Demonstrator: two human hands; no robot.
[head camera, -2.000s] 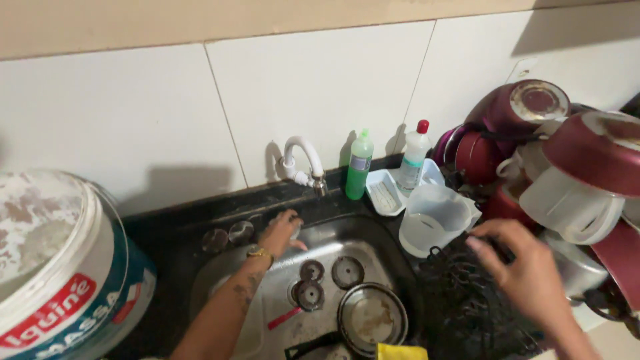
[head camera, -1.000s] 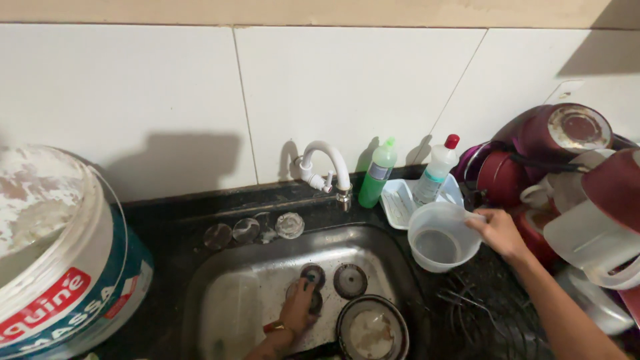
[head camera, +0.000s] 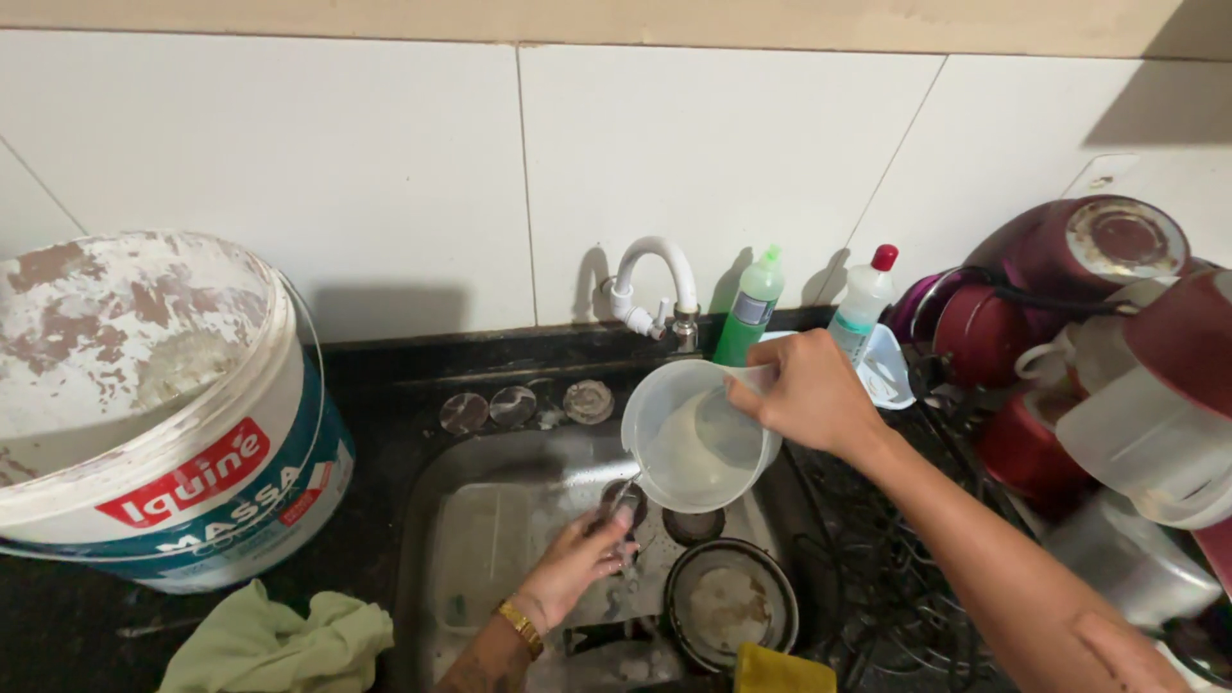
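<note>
My right hand (head camera: 804, 390) grips the handle of a translucent plastic jug (head camera: 698, 438), tilted over the sink with water running from its lip. Under that stream my left hand (head camera: 587, 553) holds a small dark round piece (head camera: 624, 499), partly hidden by the fingers and water. Another dark round piece (head camera: 693, 525) lies in the steel sink (head camera: 568, 462), above a round pan (head camera: 731, 604). A clear plastic container (head camera: 481, 553) is at the sink's left. Several small discs, one of them a pale round piece (head camera: 588, 401), sit along the back rim.
A white faucet (head camera: 654, 279) rises behind the sink, beside a green bottle (head camera: 749, 308) and a red-capped bottle (head camera: 864, 303). A large Iquine bucket (head camera: 173, 414) and a green cloth (head camera: 279, 645) are at left. Stacked pots (head camera: 1116, 250) crowd the right; a yellow cloth or sponge (head camera: 784, 669) is at the bottom.
The jug has moved left from the counter beside the sink to over the basin, tilted and pouring. My left hand was lower in the sink one second ago and is now raised under the water.
</note>
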